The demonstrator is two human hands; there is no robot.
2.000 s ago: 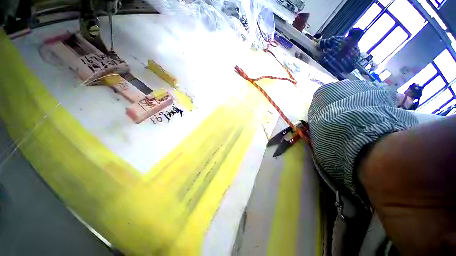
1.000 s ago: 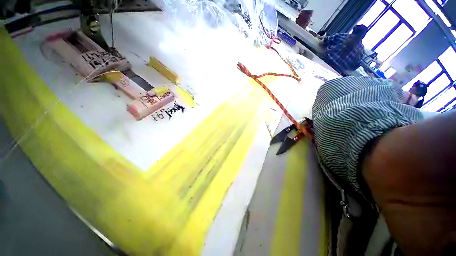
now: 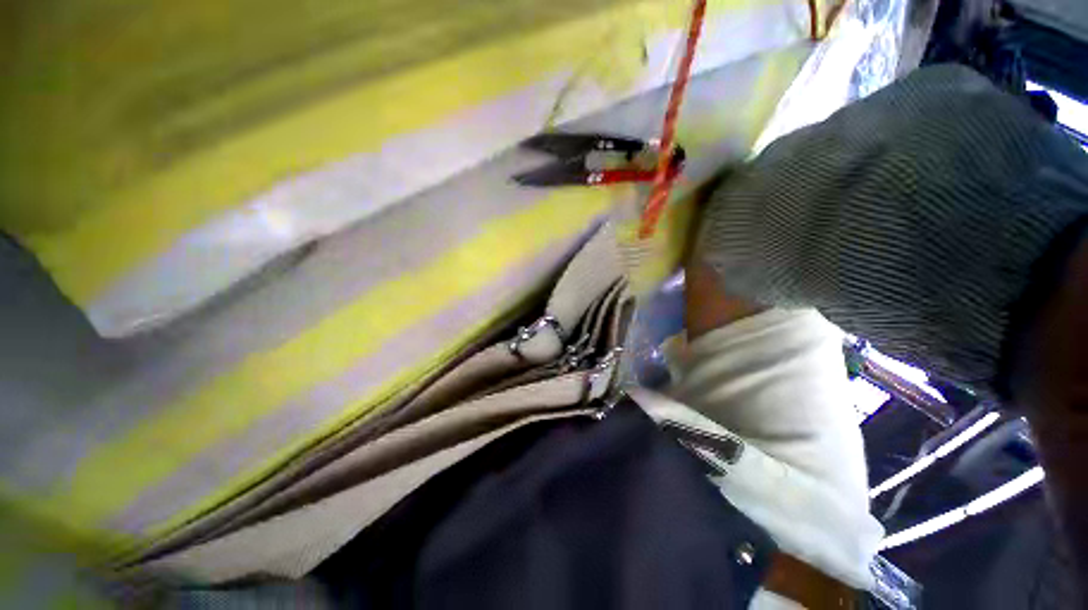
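Observation:
Several beige-grey straps (image 3: 358, 483) lie layered along the near table edge. Silver wire-like buckles (image 3: 537, 337) show at their right ends. My right hand (image 3: 776, 411), in a white glove with bare skin at wrist and fingers, points down beside the straps. A pale strip with a metal buckle (image 3: 706, 446) lies against the glove; whether my fingers grip it is unclear. My left hand is not in view; only a bit of striped sleeve may show at the bottom edge. Thread snips (image 3: 597, 160) with dark blades and a red-orange handle lie above the straps.
A red cord (image 3: 678, 101) runs up from the snips. Yellow-and-grey striped sheeting (image 3: 358, 310) covers the table. Clear plastic (image 3: 859, 60) is at the upper right. My striped sleeve (image 3: 889, 226) crosses the right side. Dark clothing (image 3: 525, 512) is below the straps.
The view has swung down and right, so the jig and machine are out of frame. The straps and gloved right hand now show. The snips appear higher in the picture.

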